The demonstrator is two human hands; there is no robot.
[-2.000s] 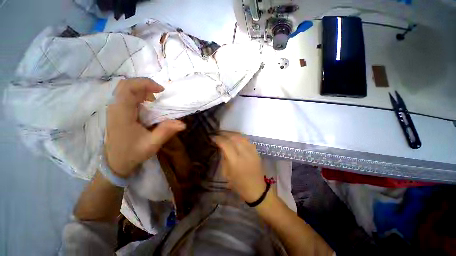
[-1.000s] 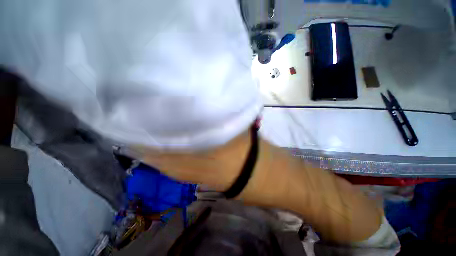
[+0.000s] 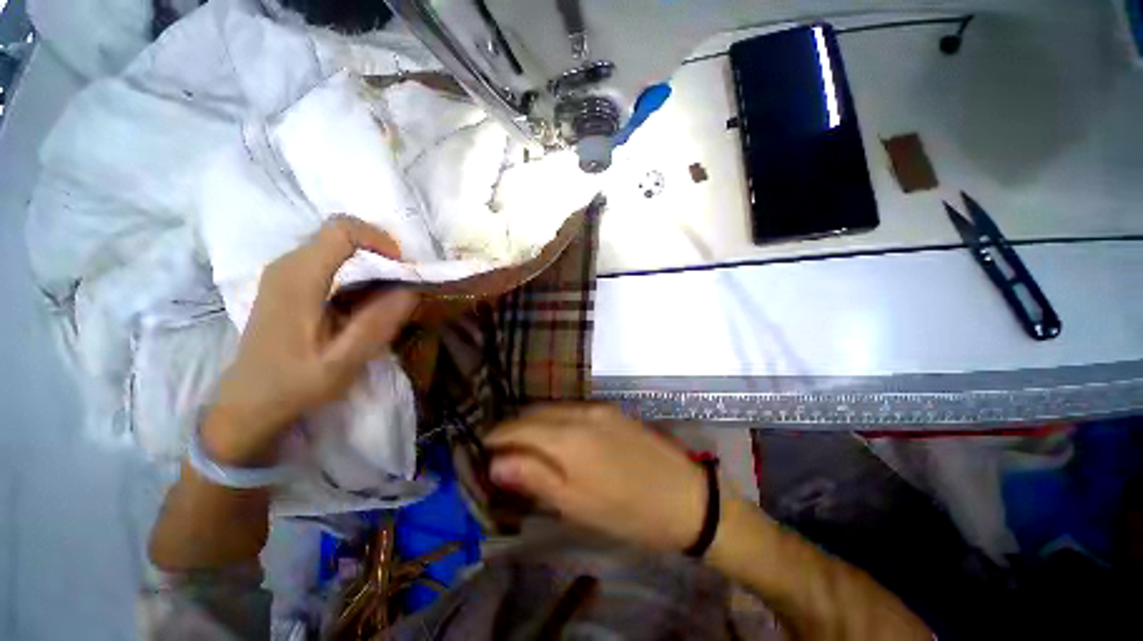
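Observation:
The bulky white quilted padding fills the left side of the table, its layered edge running up to the presser foot area under the lamp glow. My left hand pinches the layered white and brown seam edge between thumb and fingers. The checked lining hangs from the needle area over the table's front edge. My right hand holds its lower folds near the front edge. The sewing machine's tension knob is above the seam. The needle tip is lost in glare.
A black glossy rectangle lies on the machine bed, with a small brown piece beside it. Black thread snips lie open at right. A measuring strip runs along the front edge. A blue bin with brown offcuts is below.
The white padding, raised and blurred across the view a second ago, now lies on the table. Both hands are visible again, and the checked lining now spreads below the needle area.

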